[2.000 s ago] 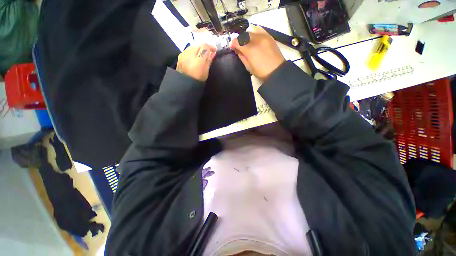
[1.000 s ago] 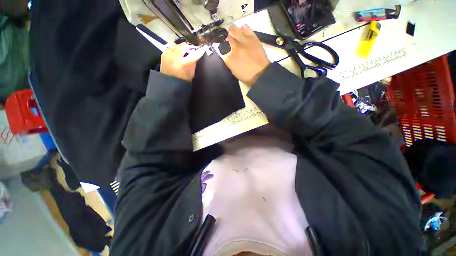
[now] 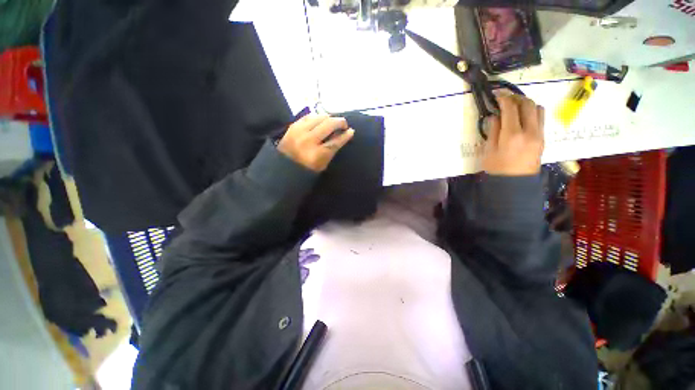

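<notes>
My left hand [image 3: 315,140] pinches the upper edge of a small black fabric piece [image 3: 364,156], which hangs over the table's front edge. My right hand [image 3: 516,135] is on the handle loops of the black scissors [image 3: 478,78], which lie on the table with the blades pointing up-left to the needle area. The presser foot and needle area [image 3: 373,17] is at the top centre under bright light, with no hand at it. A thread runs down from there towards my left hand.
A large black fabric panel [image 3: 164,114] covers the left side. A smartphone [image 3: 509,36], a yellow tool [image 3: 577,100] and a red-blue pen [image 3: 594,70] lie right of the scissors. A red plastic basket [image 3: 619,213] stands below right, a blue crate [image 3: 145,255] below left.
Both hands have left the needle area. My left hand has drawn the small black piece towards my body. My right hand has moved right and down onto the scissors' handles.
</notes>
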